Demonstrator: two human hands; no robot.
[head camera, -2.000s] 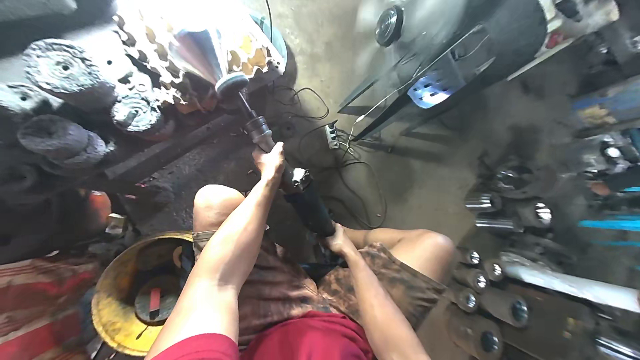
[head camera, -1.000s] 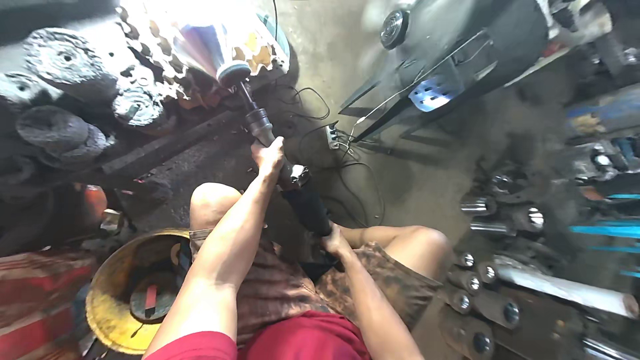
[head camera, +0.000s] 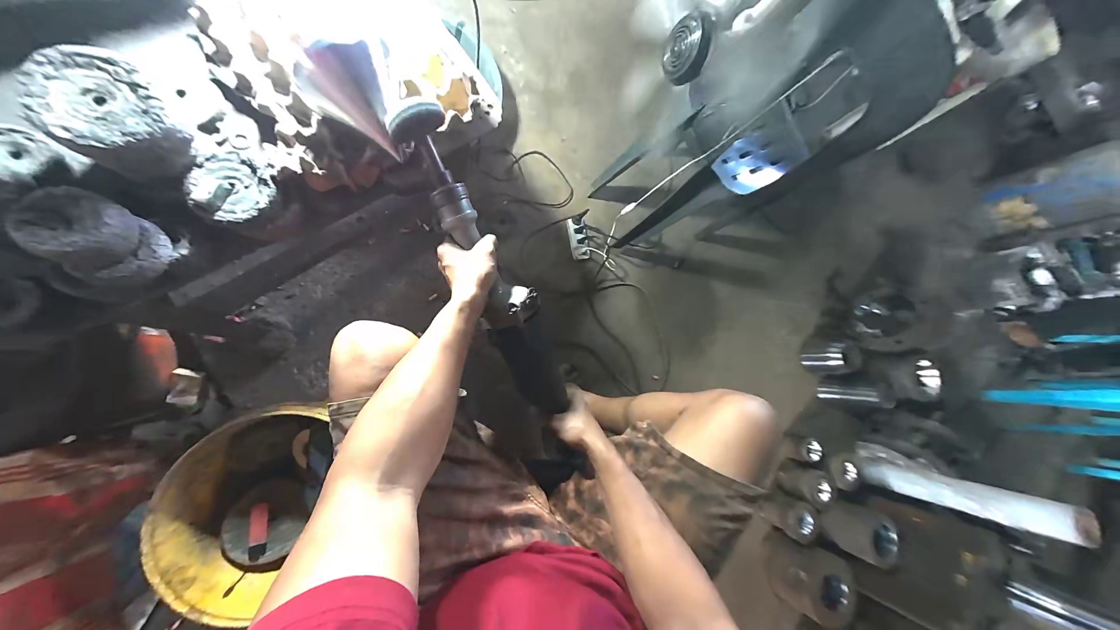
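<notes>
A long die grinder or similar power tool (head camera: 529, 363) lies slanted across my lap. My left hand (head camera: 470, 265) grips its metal neck, just below the collar. Lower down, my right hand (head camera: 576, 422) is closed around the rear of the black body. At the far end, a round grinding head (head camera: 416, 119) on a thin shaft is beside a shiny cone-shaped metal piece (head camera: 350, 87). The cone is amid brightly lit, jagged-edged metal (head camera: 451, 87); glare hides where the head touches.
Rough metal cylinders (head camera: 92, 101) stand at the upper left. A yellow bucket (head camera: 175, 542) is by my left leg. A power strip (head camera: 578, 238) with cables lies on the floor ahead. Metal tubes (head camera: 809, 577) are at the right, below a dark machine or stand (head camera: 875, 79).
</notes>
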